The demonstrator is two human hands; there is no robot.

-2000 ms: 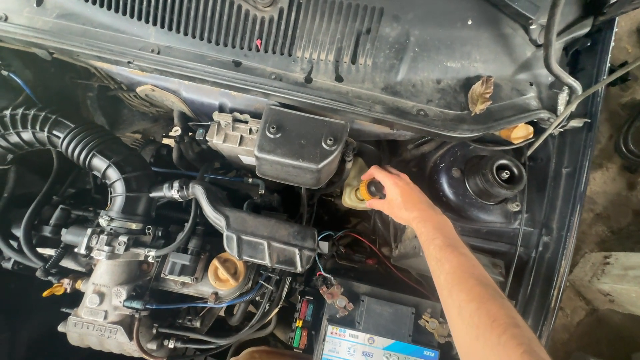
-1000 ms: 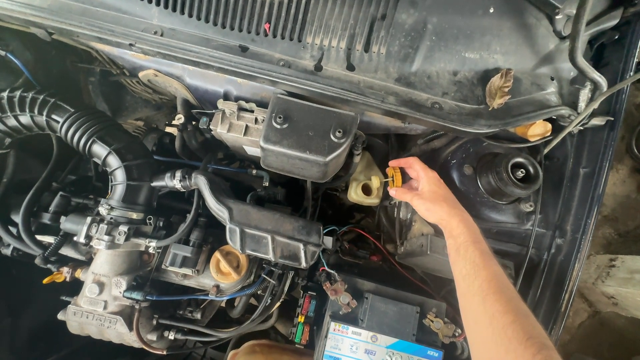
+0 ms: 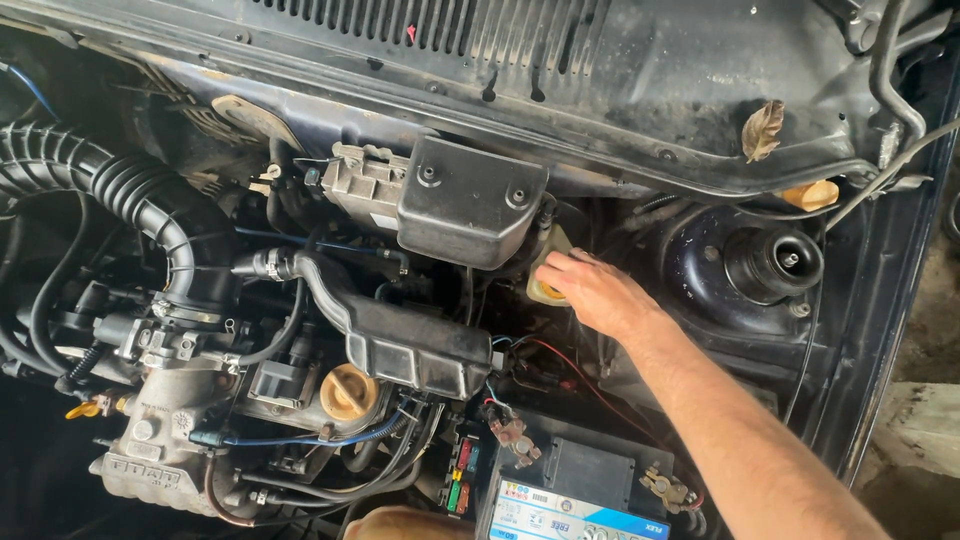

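Reaching in from the lower right, my right hand (image 3: 592, 289) has its fingers closed over the yellow cap (image 3: 551, 291) of a translucent plastic fluid reservoir (image 3: 546, 259). Only part of the cap shows beneath the fingers, at the reservoir's mouth. The reservoir stands just right of a black plastic cover (image 3: 474, 202) at the firewall. Lower down are the car battery (image 3: 577, 517) and a row of coloured fuses (image 3: 459, 476). My left hand is not in view.
An engine with a tan oil filler cap (image 3: 349, 392) and a ribbed black air hose (image 3: 135, 184) fills the left. Right of my hand is the strut tower (image 3: 776, 262). A dry leaf (image 3: 763, 131) lies on the cowl. Red wires cross below my hand.
One second ago my right hand held the yellow cap beside the reservoir, its opening exposed. Now hand and cap are over that opening.
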